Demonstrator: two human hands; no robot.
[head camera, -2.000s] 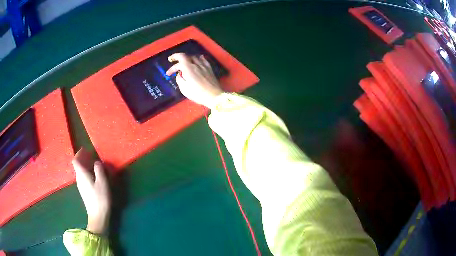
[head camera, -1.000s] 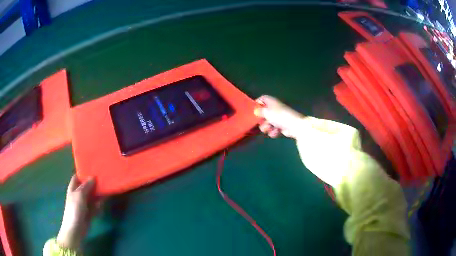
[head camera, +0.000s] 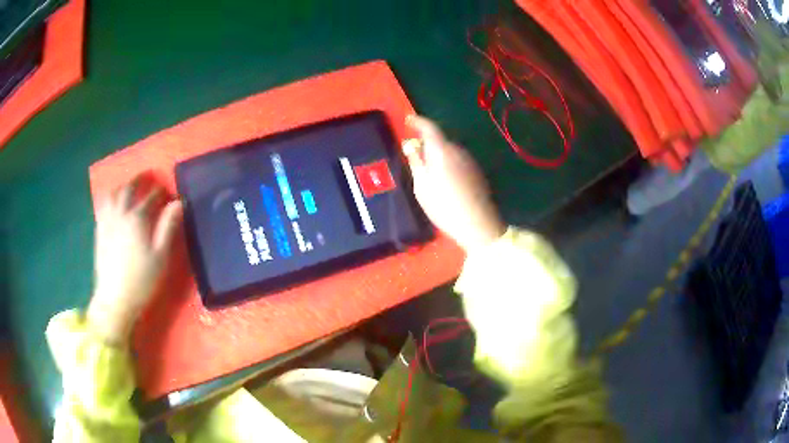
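A black tablet (head camera: 303, 203) lies on a red-orange foam pad (head camera: 285, 333) close in front of me. Its dark screen shows white and blue text, a small cyan button and a red button. My left hand (head camera: 134, 238) rests on the left part of the pad beside the tablet's edge. My right hand (head camera: 445, 182) is at the pad's right edge, with its fingers on the pad near the tablet. A small yellow cover shows on a fingertip. A thin red cable (head camera: 424, 346) hangs below the pad's near edge.
A loose red cable coil (head camera: 554, 130) lies on the green surface (head camera: 259, 43) at the right. Stacked foam pads (head camera: 606, 69) lean at the upper right. Another pad (head camera: 69, 82) with a tablet is at the upper left. A black slatted crate (head camera: 735, 294) and a blue thing are beyond the edge.
The pad with the tablet has moved close to my body. My left hand has moved onto the pad. The screen now shows a red button. The loose coil and crate have come into view.
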